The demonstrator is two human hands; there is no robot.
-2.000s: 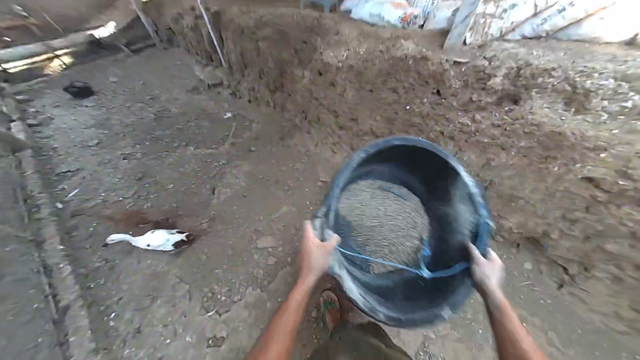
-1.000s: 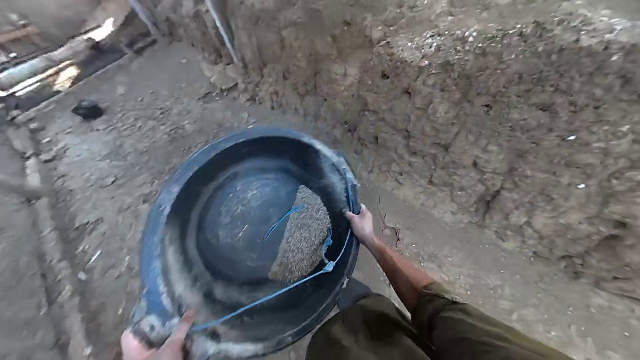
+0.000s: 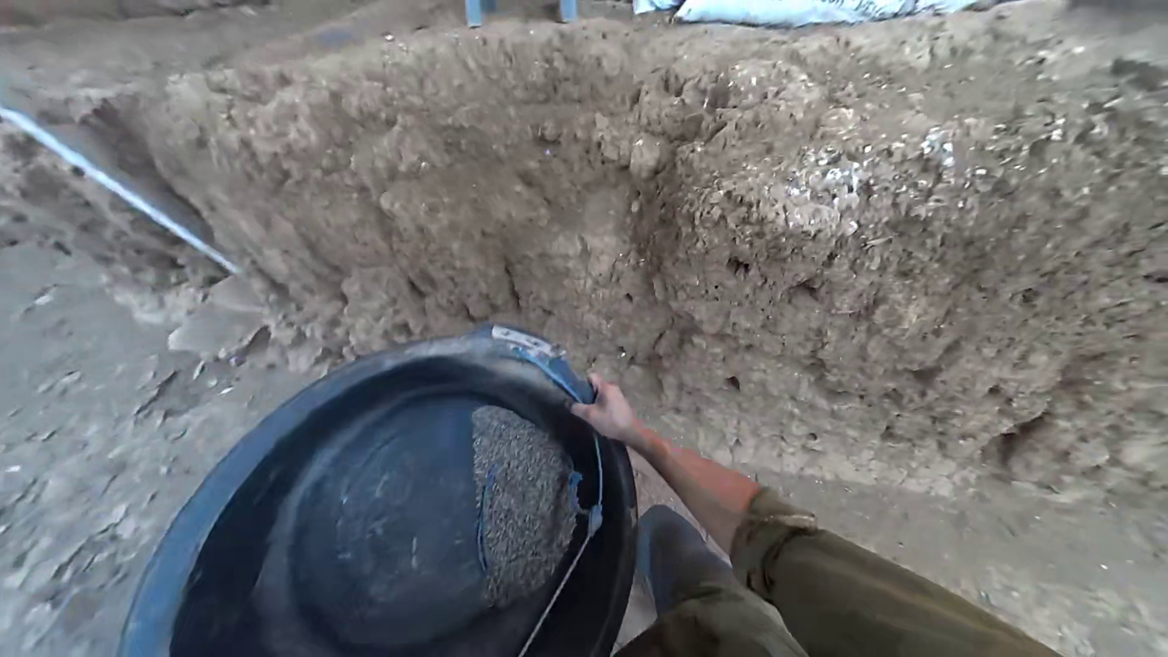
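A large round dark plastic tub (image 3: 383, 520) fills the lower left of the head view, tilted. Grey-brown granular feed or pellets (image 3: 527, 511) lie heaped against its right inner side. A blue cord (image 3: 593, 520) runs from the rim down across the right inner wall. My right hand (image 3: 610, 411) grips the tub's upper right rim, where the cord meets it. My left hand is outside the frame, and so is the lower edge of the tub.
A rough earth bank (image 3: 639, 210) rises across the view ahead. Printed sacks (image 3: 803, 9) and two blue-grey legs (image 3: 520, 11) stand on top of it. A pale pole (image 3: 119, 187) leans at the left. My boot (image 3: 671, 552) is on the dirt floor.
The view has swung toward the earth bank; the white bird seen at first is out of frame. The feed heap has shifted to one side of the tub. My left hand has left the view.
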